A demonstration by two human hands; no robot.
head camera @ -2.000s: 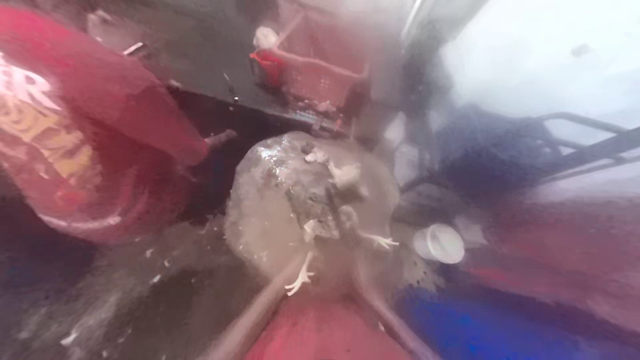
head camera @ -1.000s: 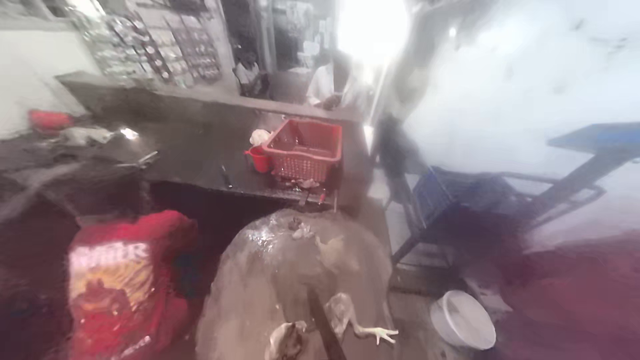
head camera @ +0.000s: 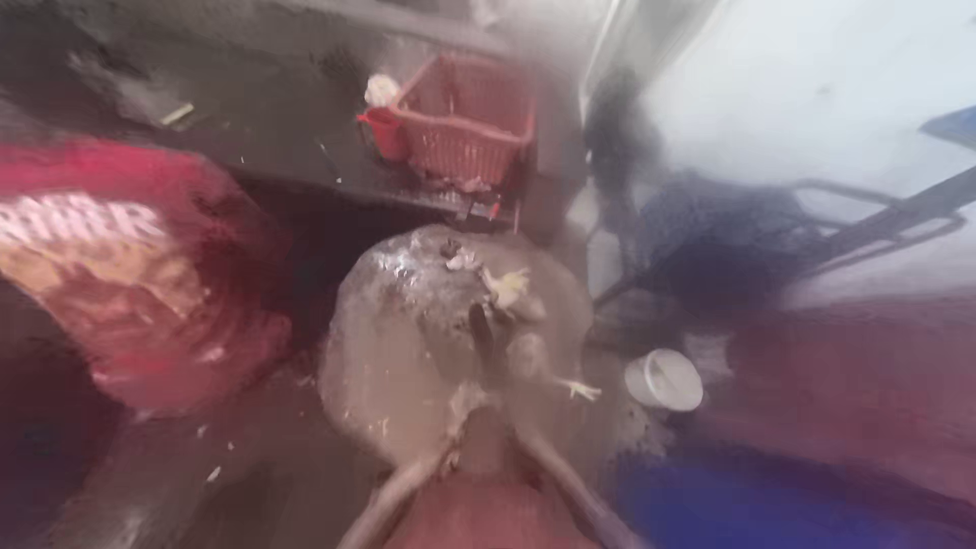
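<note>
A wide round chopping block, wet on top, stands before me. A chicken leg with its foot lies at its right side. Farther back are a yellowish chicken foot and small scraps. The dark blade of a knife points away over the middle of the block. My right hand, badly blurred, is closed at the near end of this knife. My left hand is at the block's near edge beside a pale piece of meat; blur hides its fingers and whether it grips the piece.
Beyond the block, a counter holds a red plastic basket and a red mug. A person in a red shirt is close at the left. At the right are a white bucket and a metal frame.
The view tilted up and back down. My hands, out of sight one second ago, are in view again. The chicken foot near my left hand two seconds ago no longer shows there.
</note>
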